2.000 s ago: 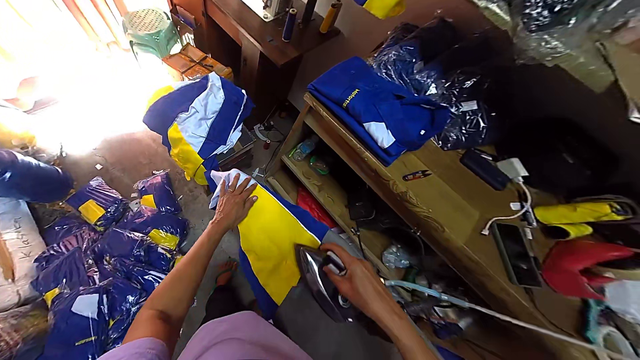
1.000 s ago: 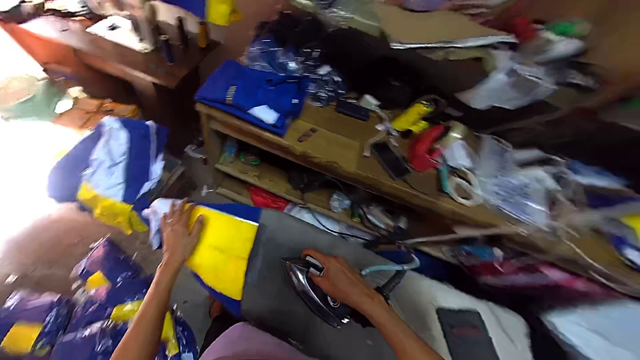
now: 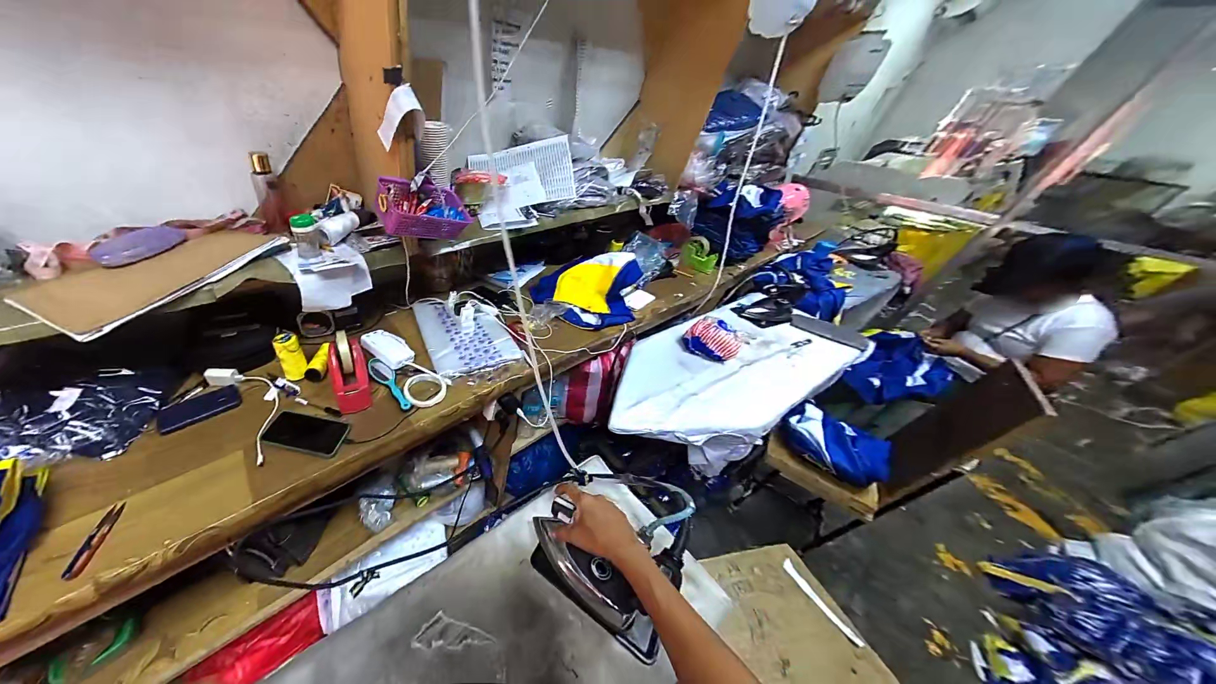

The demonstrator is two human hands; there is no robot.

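Note:
My right hand [image 3: 600, 524] grips the handle of a steam iron [image 3: 594, 579] at the bottom centre, with the iron resting on a dark pad at the end of the grey ironing surface [image 3: 427, 617]. A hose and a dark cable run from the iron's rear, and a white cord [image 3: 518, 285] rises above it. My left hand is out of view, as is the yellow and blue cloth seen before.
A long wooden table [image 3: 218, 484] on the left holds a phone [image 3: 306, 433], a red tape dispenser [image 3: 350, 375] and a folded garment [image 3: 594, 288]. Beyond lies a white ironing board [image 3: 741, 375]. A person [image 3: 1035, 323] sits at the right near a wooden box [image 3: 959, 442] with blue garments.
The view has swung far to the right. My left hand and the yellow and blue cloth have left the view. My right hand still holds the iron.

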